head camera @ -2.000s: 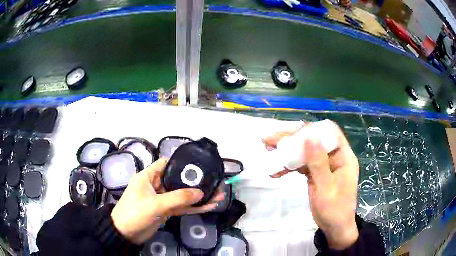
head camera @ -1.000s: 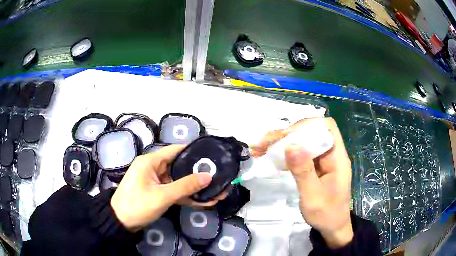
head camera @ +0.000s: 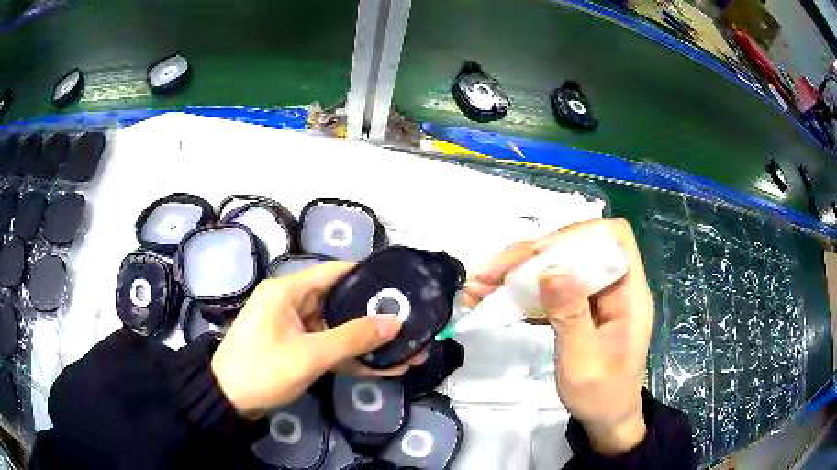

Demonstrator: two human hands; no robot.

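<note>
My left hand point(head camera: 298, 340) holds a black rounded housing point(head camera: 418, 298) with a white ring, its tabbed end towards the upper right. My thumb lies on the ring's lower edge. My right hand point(head camera: 597, 340) grips a white squeeze bottle point(head camera: 523, 292), tilted down to the left. Its green tip point(head camera: 447, 331) is at the housing's right edge; whether it touches is unclear. Around and below my left hand, grey-faced black-rimmed covers point(head camera: 218, 261) lie piled on the white sheet point(head camera: 459, 197).
A clear tray of dark rounded pads point(head camera: 64, 218) is on the left. A clear moulded tray point(head camera: 725, 321) is on the right. Behind a blue edge point(head camera: 624, 170), the green belt point(head camera: 248, 55) carries spaced units point(head camera: 480, 95). A metal post point(head camera: 374, 69) stands at the back middle.
The bottle has come left and down to the housing's right edge. The housing has moved slightly right and turned, its tab now pointing to the upper right. The view has shifted.
</note>
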